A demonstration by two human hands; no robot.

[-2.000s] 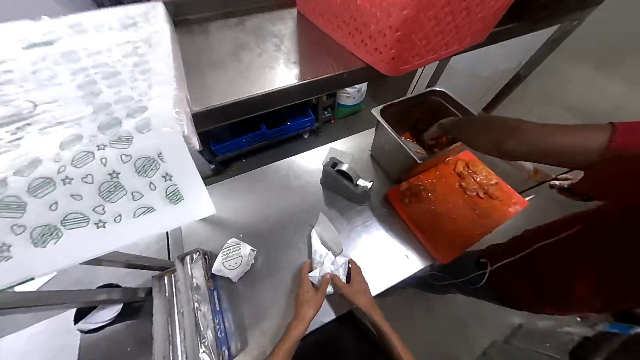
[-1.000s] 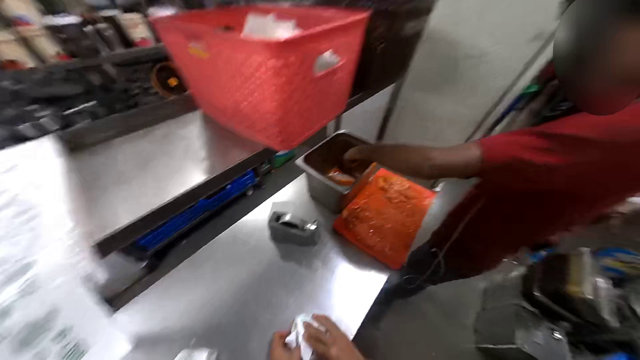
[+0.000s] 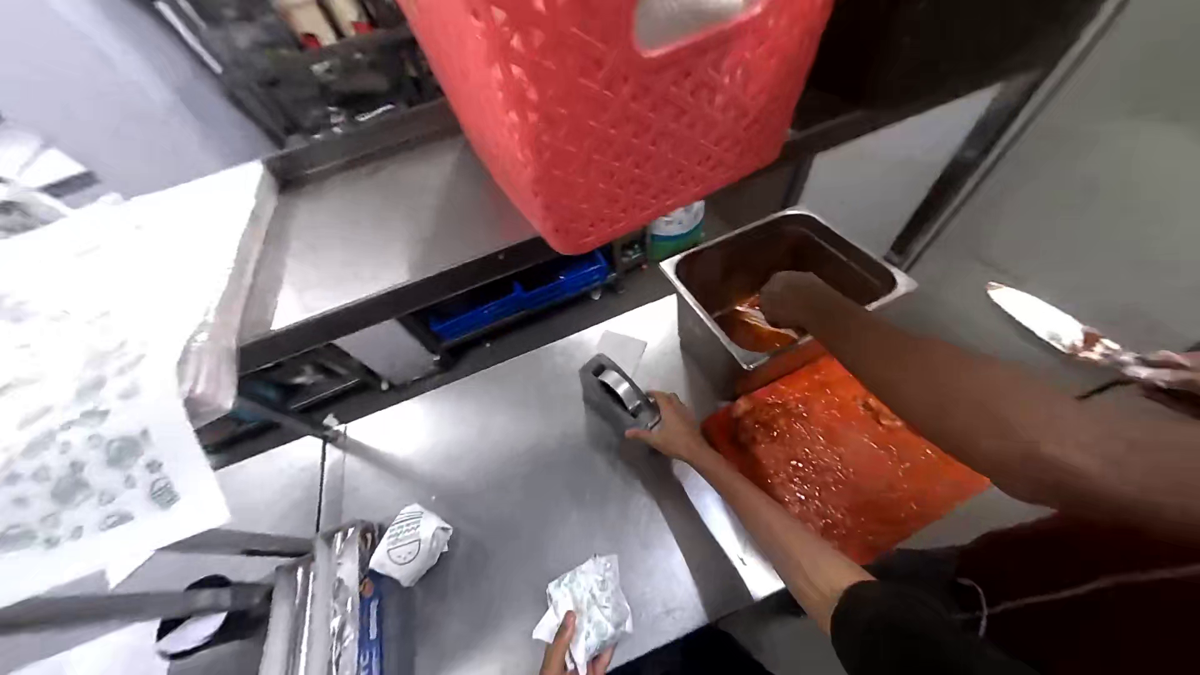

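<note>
My left hand (image 3: 569,650), at the bottom of the view, holds a paper-wrapped packet (image 3: 591,605) over the steel table (image 3: 506,487). My right hand (image 3: 670,427) reaches out to the grey tape dispenser (image 3: 614,394), its fingers at the end where the tape comes off; whether tape is between them cannot be told. Another wrapped packet (image 3: 411,544) with a printed burger rests on the table at the left, beside boxes of foil and film rolls (image 3: 342,600).
A co-worker's hand (image 3: 797,300) reaches into a deep steel pan (image 3: 703,328); their other hand holds a knife (image 3: 1050,319). A sauce-covered orange cutting board (image 3: 844,459) lies close to my right forearm. A red plastic basket (image 3: 637,141) overhangs the back; printed paper sheets (image 3: 103,403) are at the left.
My right hand has left the wrapped packet and moved out to the tape dispenser. The packet stays in my left hand. The co-worker's knife now shows at the right.
</note>
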